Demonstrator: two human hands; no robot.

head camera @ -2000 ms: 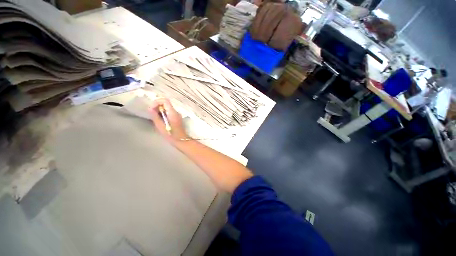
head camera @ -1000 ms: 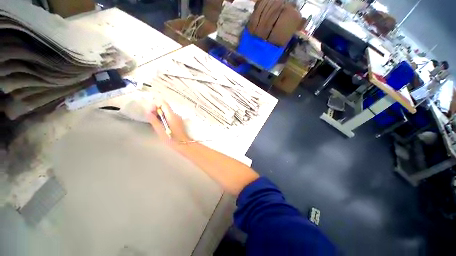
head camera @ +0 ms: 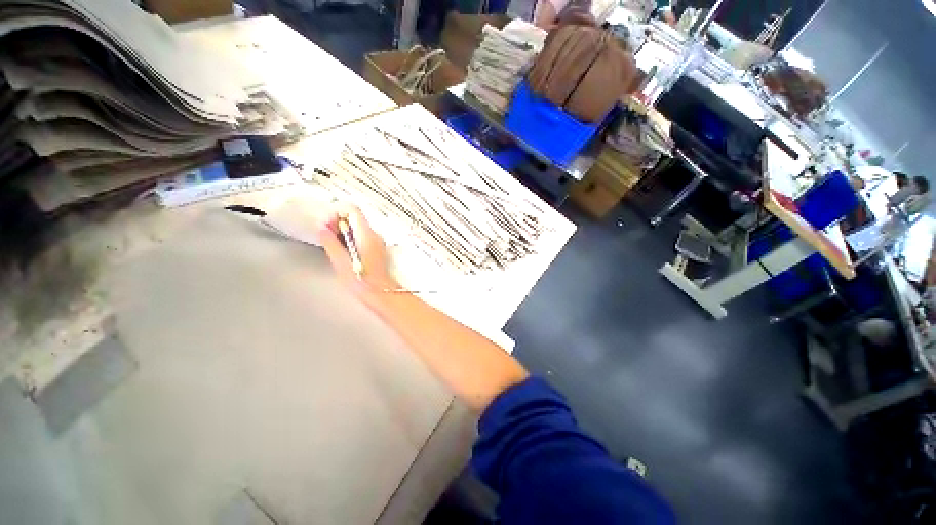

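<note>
A large beige-grey lining panel [head camera: 257, 349] lies over the near part of the table, its right edge hanging at the table's side. A darker grey gusset tab [head camera: 86, 381] shows at its left. My right hand [head camera: 359, 251] is at the panel's far right corner, holding the pen-shaped thread burner [head camera: 350, 244] like a pen. Its tip is too blurred to make out. A thin cord runs from the hand to the right. My left hand is not in view.
A tall panel stack [head camera: 113, 92] stands at the back left beside a power strip [head camera: 221, 183] with a black adapter [head camera: 249, 157]. Narrow strips [head camera: 452, 195] lie heaped on the table [head camera: 513, 308]. Beyond are a blue bin [head camera: 552, 121], boxes and machine tables.
The view has shifted slightly, so the scene sits a little differently in the picture. My right hand stays at the panel's far corner with the burner still in it.
</note>
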